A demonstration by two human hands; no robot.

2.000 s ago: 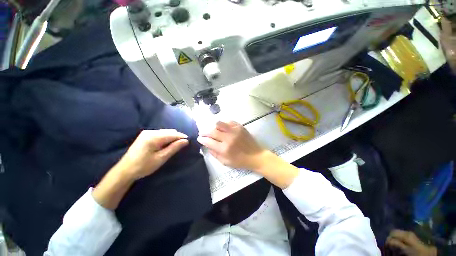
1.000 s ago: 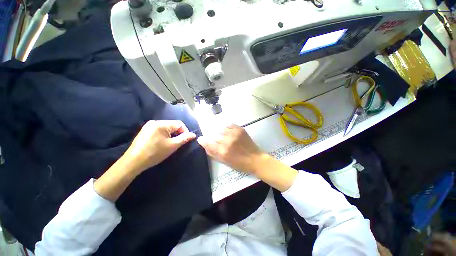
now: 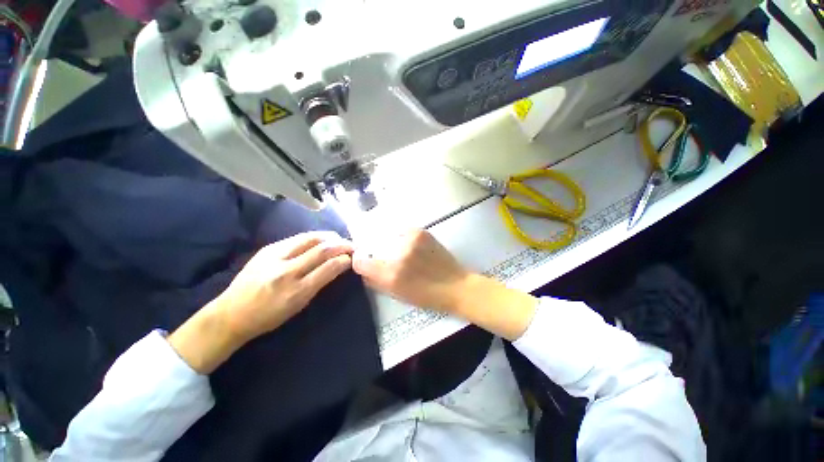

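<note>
A large dark navy garment lies heaped left of the needle and hangs over the near table edge. My left hand pinches its edge between thumb and fingers, just in front of the presser foot area. My right hand pinches the same edge at the right, its fingertips touching or almost touching my left fingertips. The lockstitch machine stands above and behind my hands. The presser foot and needle are washed out by bright lamp light, so their contact with the cloth cannot be told.
Yellow-handled scissors lie on the machine bed right of my hands. Second scissors with yellow and green handles lie farther right. Dark cut pieces and a gold bundle are at the far right end.
The view has shifted, so the machine sits farther left in the picture. My left fingers have straightened and lie flatter. The white patch near my lap no longer shows, nor does the other person's hand.
</note>
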